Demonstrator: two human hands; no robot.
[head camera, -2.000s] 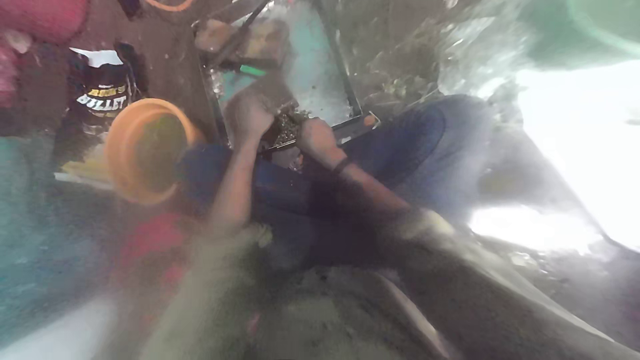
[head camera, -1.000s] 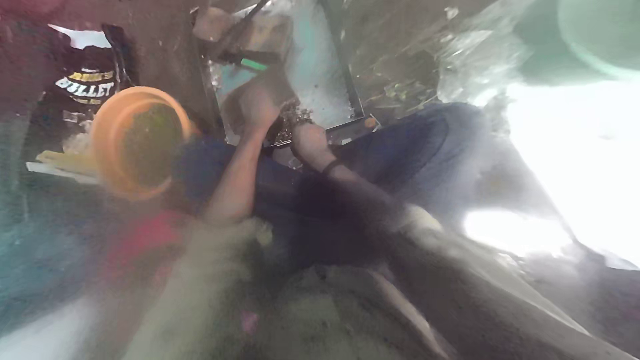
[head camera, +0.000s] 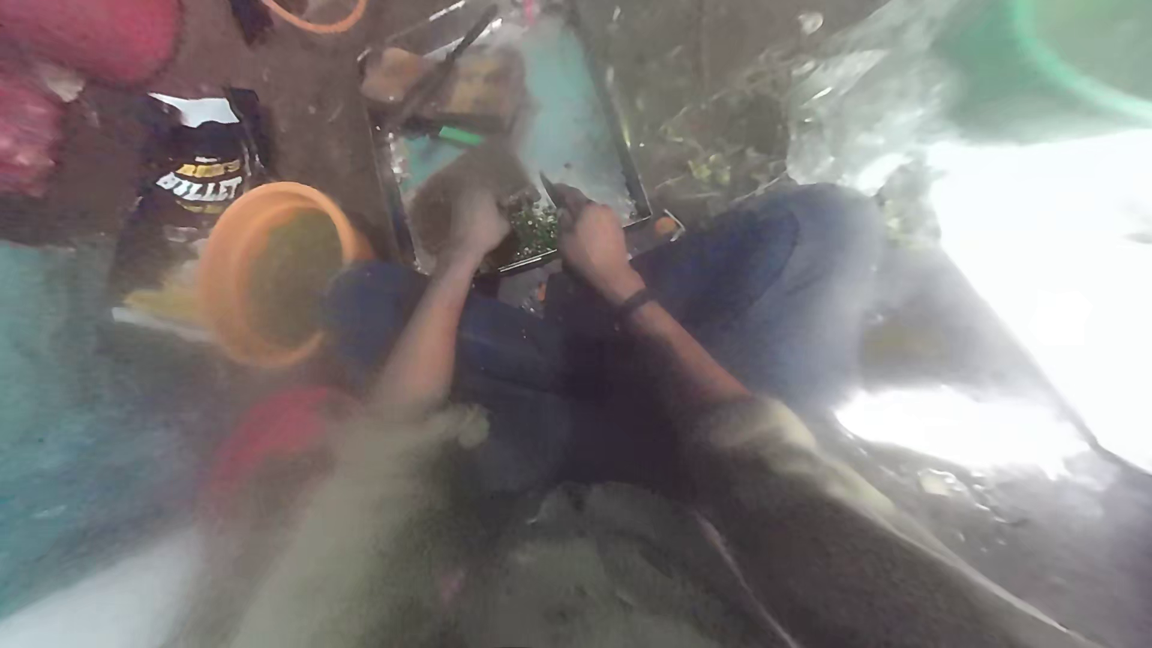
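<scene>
My right hand (head camera: 594, 245) is closed around a small knife (head camera: 551, 191), its dark pointed blade angled up and to the left. To its left, my left hand (head camera: 481, 223) rests at a brown roundish piece (head camera: 450, 193), too blurred to name; whether the fingers grip it is unclear. Between the hands lies a heap of small chopped green and pale bits (head camera: 535, 227), at the near edge of a dark-rimmed tray (head camera: 630, 157) with a light blue surface. A bright green object (head camera: 461, 136) lies beyond my left hand.
An orange bucket (head camera: 216, 279) with greenish contents stands left of my knee. Behind it is a black printed bag (head camera: 198, 171). Brown blocks (head camera: 477, 85) and a dark bar (head camera: 450, 63) lie on the tray's far part. A green round container (head camera: 1035, 54) is at upper right.
My right hand has moved away from the heap and from my left hand, and the knife blade now shows above it. The view has shifted slightly.
</scene>
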